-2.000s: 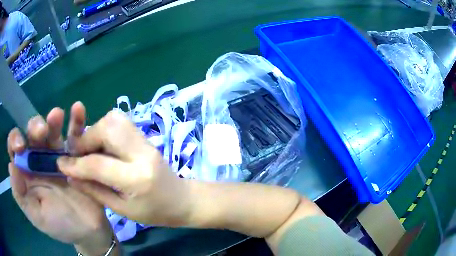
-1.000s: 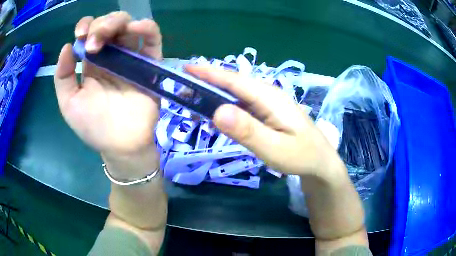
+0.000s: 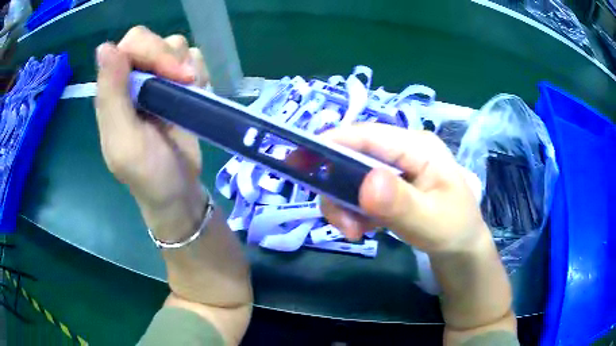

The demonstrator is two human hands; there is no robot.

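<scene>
A joined shell and strip (image 3: 209,121), black on the side facing me and pale along its edges, is held tilted in front of me, its left end higher. My left hand (image 3: 152,101) is bare and grips its upper left end, with a bracelet on the wrist. My right hand (image 3: 412,189) is bare and grips the lower right end, thumb on the black face. Openings show in the strip's right half. Behind and below it lies a heap of pale plastic shells (image 3: 284,223). A clear plastic bag (image 3: 503,118) of black strips lies right of the heap.
An empty-looking blue tray (image 3: 587,223) stands at the far right. Another blue tray (image 3: 30,152) with pale parts (image 3: 20,101) is at the left edge. A pale post (image 3: 211,44) rises behind the green bench (image 3: 88,182). More bagged parts show at the top right.
Since the first frame the view has swung left and the right hand has moved to the piece's right end. Since the second, the left fingers have closed around its left end.
</scene>
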